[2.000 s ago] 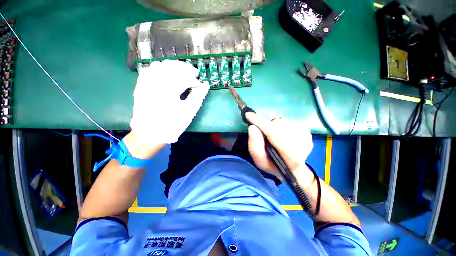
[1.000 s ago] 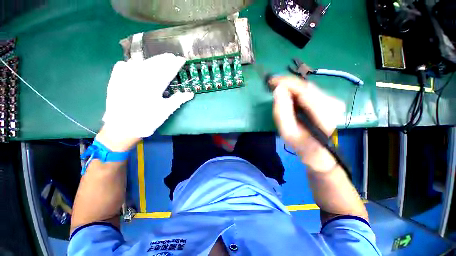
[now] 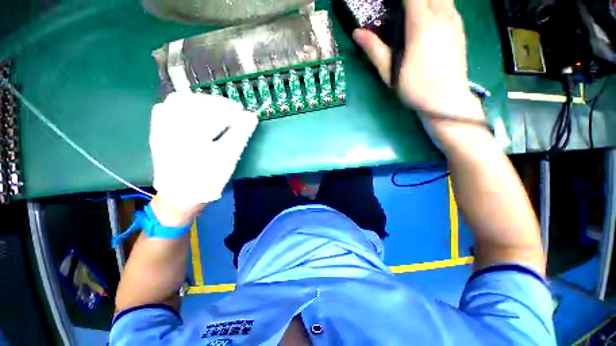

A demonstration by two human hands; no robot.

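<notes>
My left hand (image 3: pixel 199 149), in a white glove with a dark spot, is closed on the solder wire (image 3: pixel 74 143). The wire comes in from the left, and a short thin end shows past the fingertips at the strip. The green circuit board strip (image 3: pixel 295 91) lies slightly tilted against the grey rest (image 3: pixel 250 51); the glove hides its left end. My bare right hand (image 3: pixel 432 61) is at the black box (image 3: pixel 367 13), thumb apart from the fingers, with something dark between them. The soldering iron cannot be made out, so its grip is unclear.
The cutters (image 3: pixel 479 89) are mostly hidden behind my right hand; a blue handle end shows. A black soldering station (image 3: pixel 560 34) with a yellowish pad and cables stands at far right. Reddish-brown board panels (image 3: pixel 9 135) lie at far left. A grey hood (image 3: pixel 226 8) hangs above the rest.
My right hand has moved from the strip's near edge, rightward and away from me to the black box. The iron's tip is out of sight. My gloved hand stays at the strip's left part.
</notes>
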